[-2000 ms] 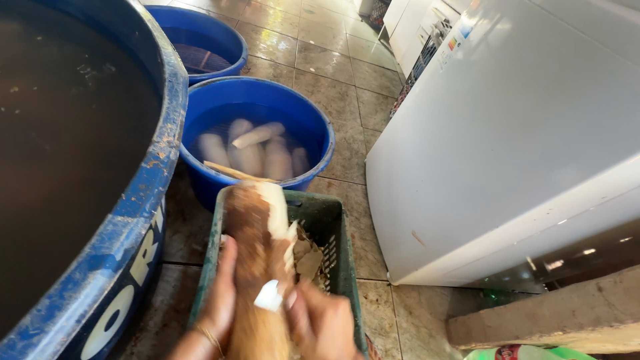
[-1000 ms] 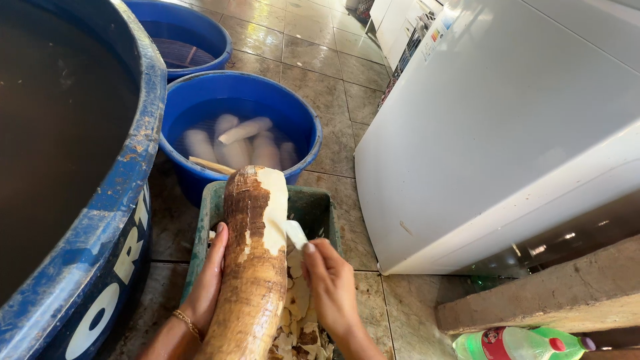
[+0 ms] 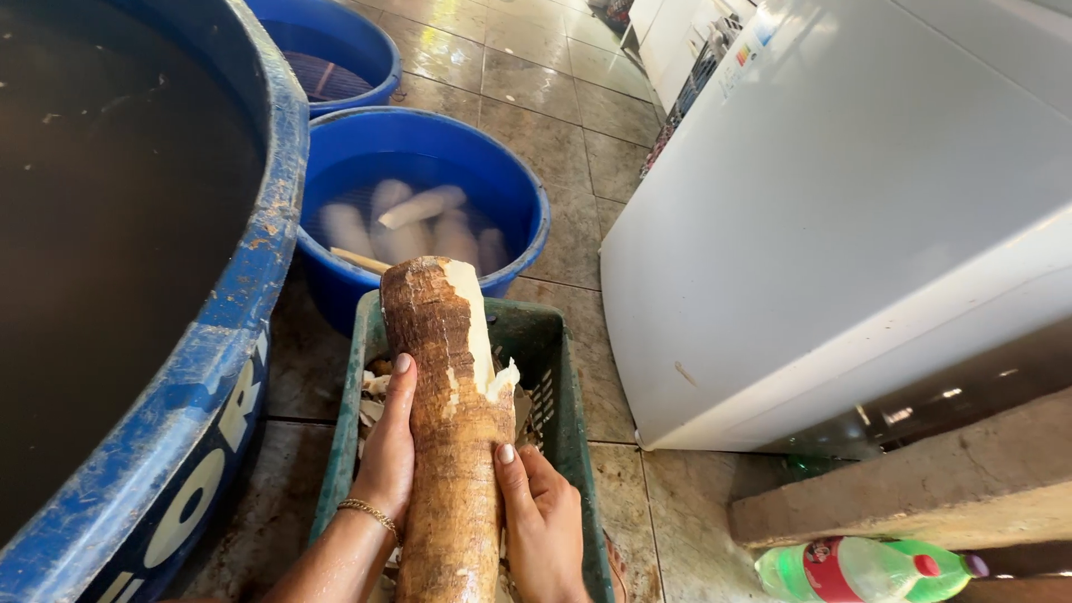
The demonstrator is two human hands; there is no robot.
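Observation:
A thick cassava root [image 3: 456,435] with brown bark-like skin stands tilted between my hands, a strip of white flesh bare along its upper right side and a loose flap of peel there. My left hand [image 3: 389,452], with a chain bracelet at the wrist, grips the root's left side. Against its right side lies my right hand [image 3: 540,519], fingers curled; whether it holds a blade is hidden. Beneath the root, a green plastic crate [image 3: 578,444] contains peel scraps [image 3: 373,406]. Peeled roots [image 3: 423,208] lie in water in a blue tub [image 3: 528,180] beyond the crate.
A large blue tank [image 3: 280,159] of murky water fills the left side. Another blue tub [image 3: 389,59] stands farther back. On the right are a white appliance [image 3: 804,226], a concrete ledge [image 3: 904,469] and plastic bottles [image 3: 863,569] on their sides. The floor is tiled [image 3: 536,92].
My right hand has moved from beside the bare strip to lower on the root's right side. The white blade visible in it a second ago no longer shows. A raised flap of peel now shows.

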